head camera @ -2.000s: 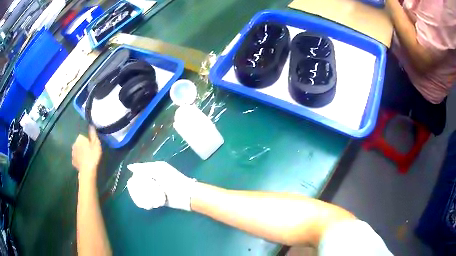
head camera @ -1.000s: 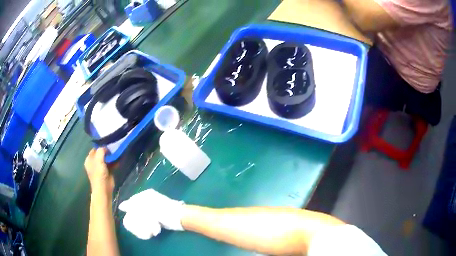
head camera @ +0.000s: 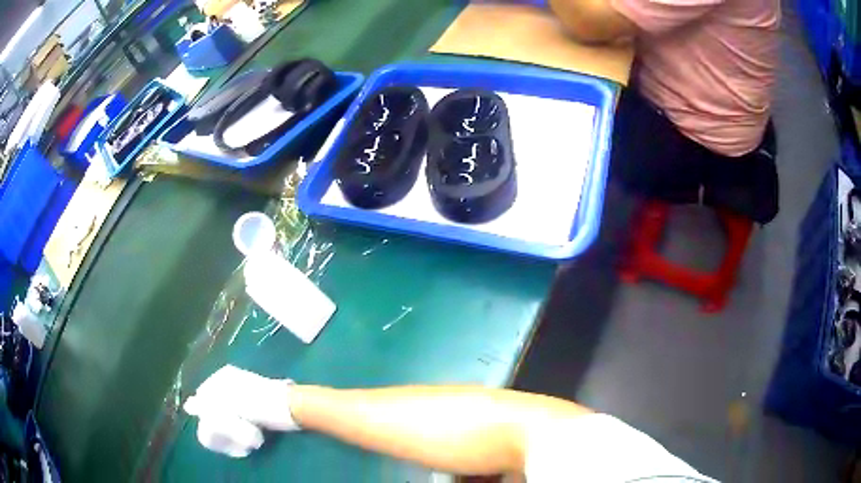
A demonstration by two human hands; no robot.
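Observation:
My right hand (head camera: 241, 410), in a white glove, is over the green surface at the lower left. Its fingers are curled; a white lump shows at them, but I cannot tell glove from cloth. My left hand is out of view. A blue tray (head camera: 247, 162) with a white liner is at the upper left. It holds black headphones (head camera: 300, 87) and a flat dark case (head camera: 227, 97). A white bottle (head camera: 291, 297) with a round top is between my right hand and the trays.
A larger blue side tray (head camera: 444, 236) holds two shiny black ovals (head camera: 470, 160). Clear wrinkled tape (head camera: 222, 307) runs near the bottle. A seated person in pink (head camera: 708, 80) is at the upper right, near a red stool (head camera: 689, 274). A dark blue bin (head camera: 802, 349) stands at far right.
The headphone tray has moved up and away along the belt. My left hand, earlier at its near corner, has left the view. The view has shifted; my right hand stays curled.

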